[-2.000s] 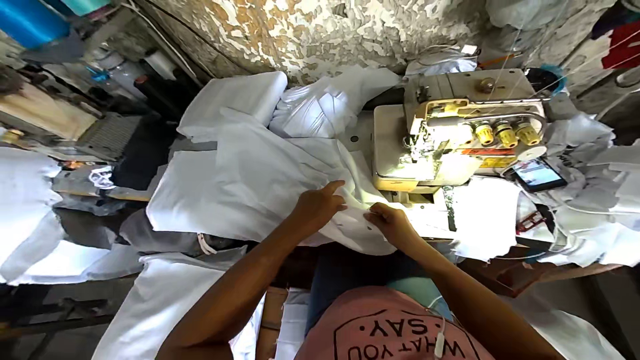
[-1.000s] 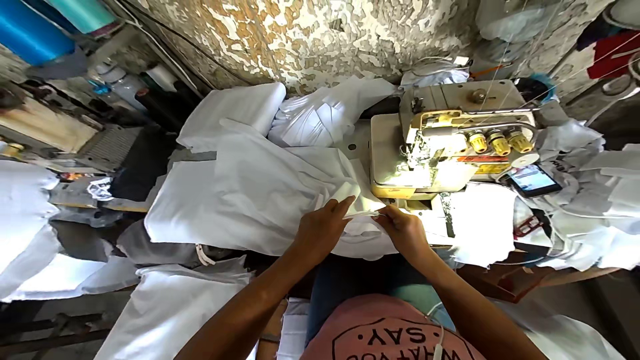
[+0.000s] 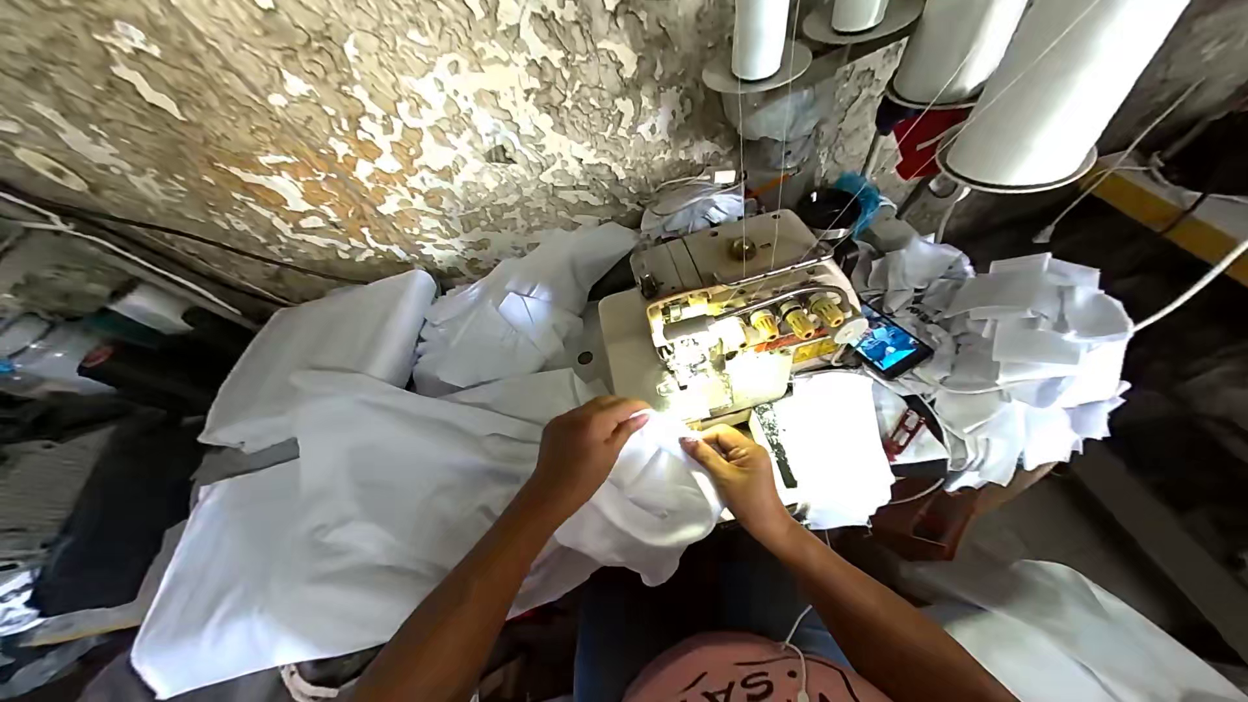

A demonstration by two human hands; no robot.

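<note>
A large white fabric piece (image 3: 380,517) spreads from the left of the table to the front of a lit overlock sewing machine (image 3: 741,312). My left hand (image 3: 585,444) pinches the fabric's edge just in front of the machine's needle area. Close by on the right, my right hand (image 3: 736,468) pinches the same edge between thumb and fingers. The edge between both hands is brightly lit, and the fabric bunches below them. Whether it lies under the presser foot cannot be told.
Folded white fabric (image 3: 322,361) and a loose white bundle (image 3: 507,312) lie behind. White pieces (image 3: 834,448) rest right of the machine, near a phone (image 3: 889,341) and a heap of white cut pieces (image 3: 1033,361). Large thread cones (image 3: 1063,88) stand above, with threads running down. A peeling wall is behind.
Both hands have brought the fabric's edge up to the front of the machine; earlier they held it nearer my body. The view has shifted toward the thread cones.
</note>
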